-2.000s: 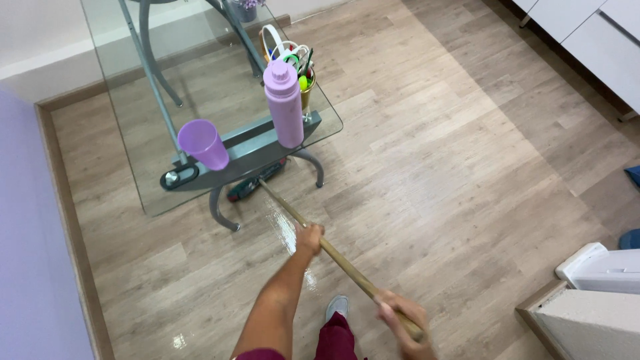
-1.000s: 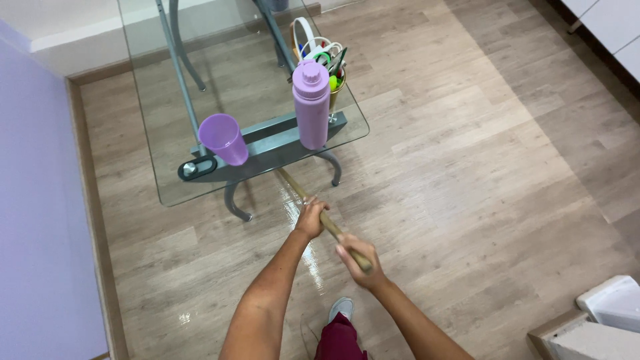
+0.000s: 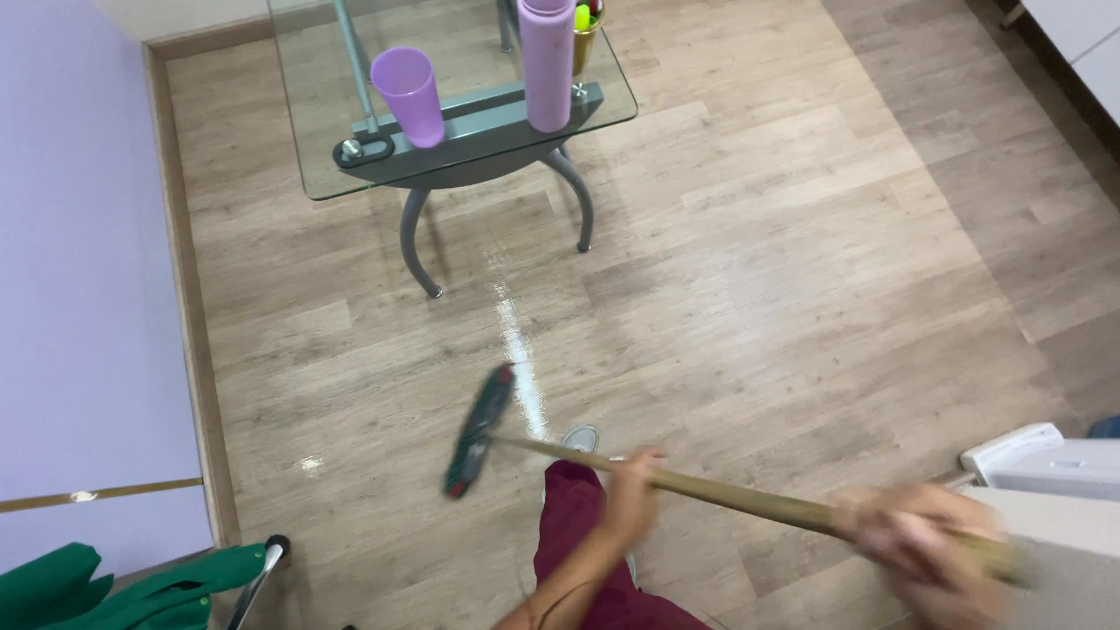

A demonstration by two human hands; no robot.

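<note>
A broom's wooden handle [image 3: 744, 499] slants across the lower part of the head view. My left hand [image 3: 637, 494] is closed around its middle, and my right hand [image 3: 927, 542], blurred, grips it near the upper end at the right. At the far end, the dark green broom head with red tips [image 3: 478, 433] is over the floor, left of my shoe [image 3: 581, 437]; whether it touches the floor I cannot tell. My leg in maroon trousers [image 3: 573, 525] shows below the handle.
Ahead stands a glass-topped table [image 3: 324, 166] with curved metal legs, holding a purple cup [image 3: 409, 96], a lilac bottle [image 3: 548, 70] and a gold container [image 3: 584, 52]. Green fabric [image 3: 157, 582] lies at the lower left by a lilac wall [image 3: 87, 262]. White furniture [image 3: 1041, 464] stands at the right.
The broom head, under the near edge of the table two seconds ago, is now out beside my foot. My right hand has moved to the right with the handle end. The view has shifted.
</note>
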